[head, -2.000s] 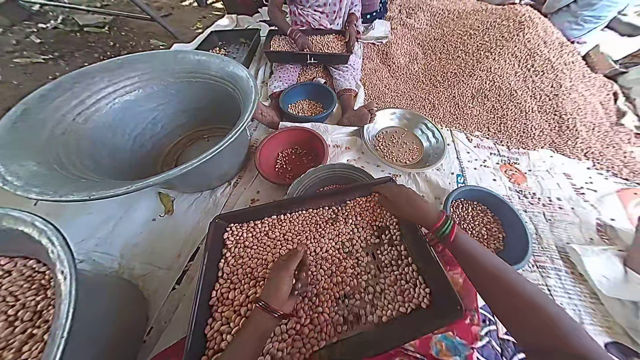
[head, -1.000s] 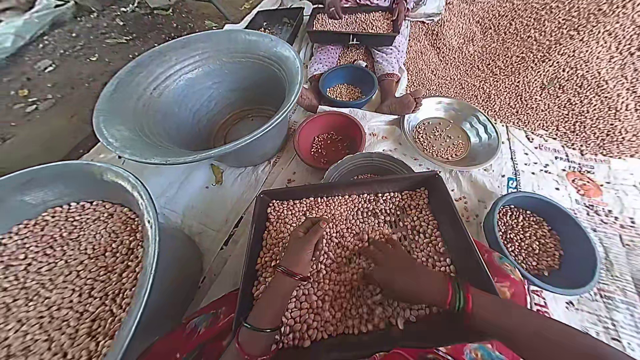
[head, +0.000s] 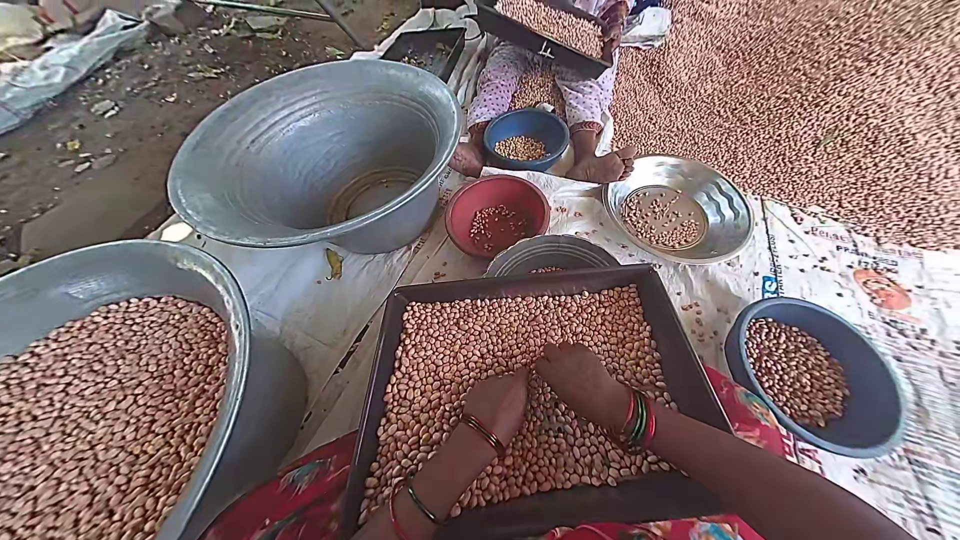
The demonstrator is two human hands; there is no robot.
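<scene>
A dark rectangular tray (head: 525, 281) of shelled peanuts (head: 465, 337) rests on my lap. My left hand (head: 495, 409) is low over the peanuts near the tray's middle, fingers bent and pointing inward. Just right of it, almost touching, my right hand (head: 581, 381) has its fingers curled down at the peanuts. Whether either hand holds a peanut is hidden by the fingers. Beyond the tray's far edge are a grey ridged bowl (head: 551, 251) and a red bowl (head: 497, 216) with some peanuts.
A large metal tub (head: 300, 150) stands back left, a peanut-filled tub (head: 240, 337) at left. A blue-grey bowl (head: 862, 390) sits right, a steel dish (head: 731, 214) behind. Opposite, a person sits with a tray (head: 525, 37) and blue bowl (head: 555, 135). A large peanut heap (head: 787, 97) lies back right.
My right hand, at the tray's far right corner two seconds ago, is now over the peanuts beside my left hand. The hands are closer together than one second ago. The person opposite has tilted their tray.
</scene>
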